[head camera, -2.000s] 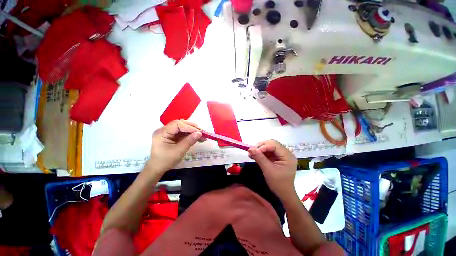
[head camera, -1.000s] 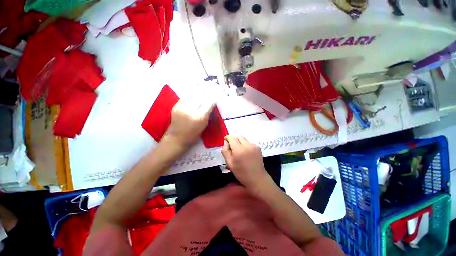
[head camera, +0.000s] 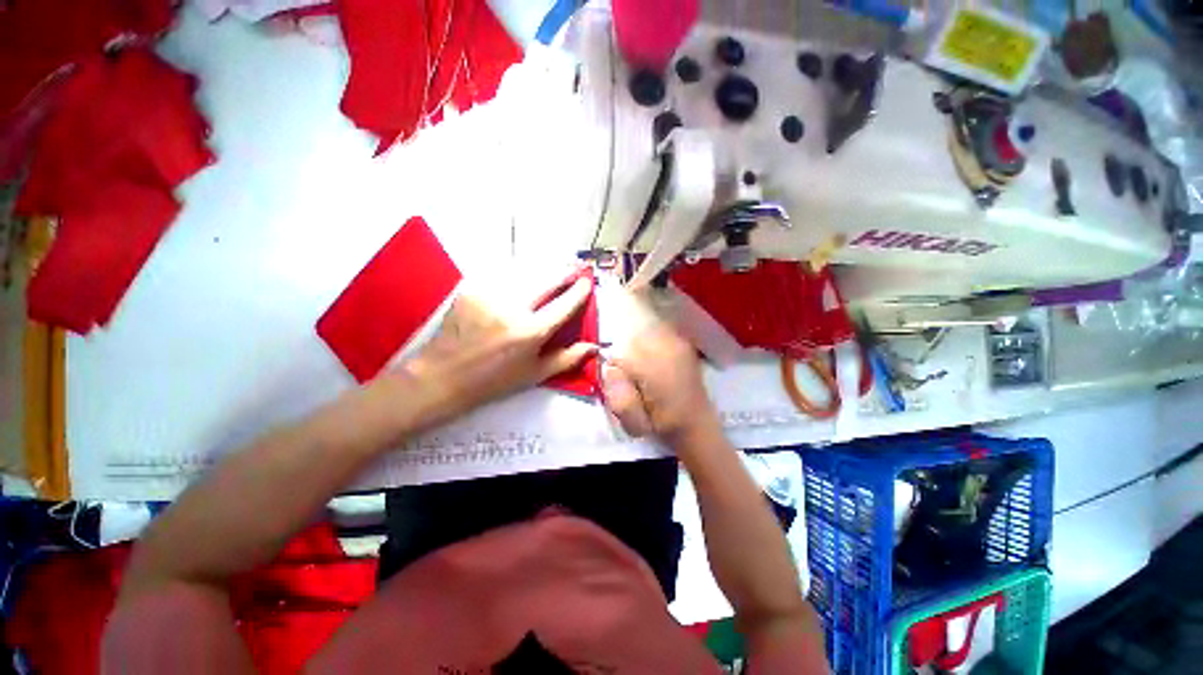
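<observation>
A red fabric piece (head camera: 575, 346) lies at the needle area of the white sewing machine (head camera: 818, 158), under both hands. My left hand (head camera: 508, 346) presses on its left side with fingers spread near the presser foot. My right hand (head camera: 649, 365) is on its right edge, fingers bent and pinching the edge; the bright light washes out the fingertips. The needle and presser foot are hidden by glare and fingers. Another red rectangular piece (head camera: 389, 299) lies flat to the left of my left hand.
Stacks of red pieces lie at the left (head camera: 112, 185) and top (head camera: 422, 59). Sewn red pieces (head camera: 772, 306) lie under the machine arm, beside orange-handled scissors (head camera: 809, 385). A small tray (head camera: 1015, 353) is at right. Blue (head camera: 844, 528) and green (head camera: 1028, 620) crates stand below.
Both hands have moved up toward the needle with the red piece. Earlier they held a narrow strip stretched between them; it can no longer be made out. The view has shifted.
</observation>
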